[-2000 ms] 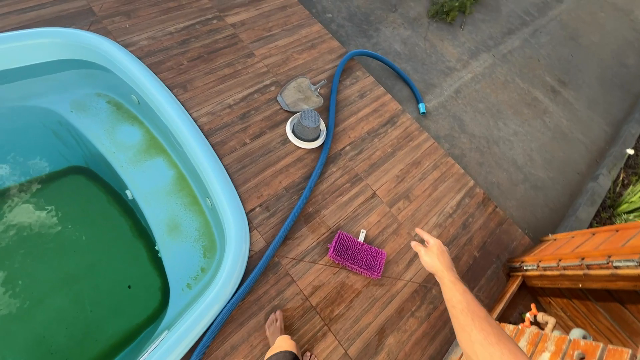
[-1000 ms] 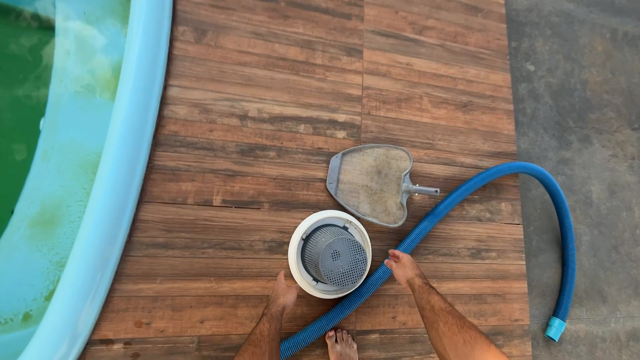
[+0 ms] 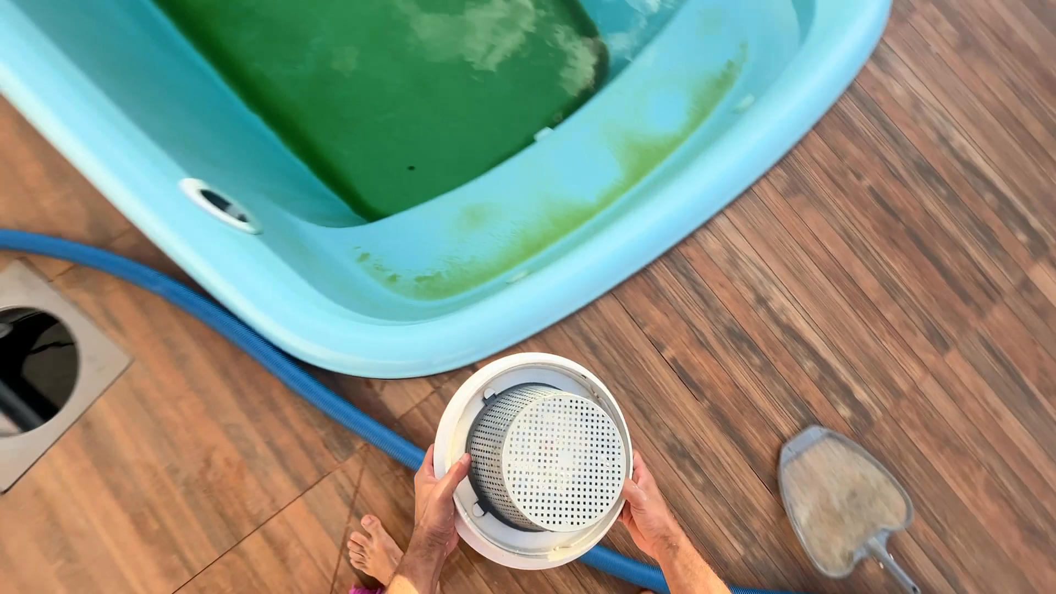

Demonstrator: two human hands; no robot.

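Observation:
Both my hands hold a round white plastic ring with a grey perforated skimmer basket in its middle, the basket's flat bottom facing up. My left hand grips the ring's left rim, its thumb on top. On the right rim is my right hand, thumb on the edge and fingers mostly hidden. The ring is above the wood-look deck, in front of the near rim of a light blue pool with green water.
A blue ribbed hose runs along the pool and beneath the ring. At left is a square cover frame around a dark round opening. A leaf skimmer net lies on the deck at right. My bare foot is at bottom.
The ring and basket, on the deck between my reaching hands one second ago, are now held up in both hands. The view has swung toward the pool; the skimmer net now appears at right.

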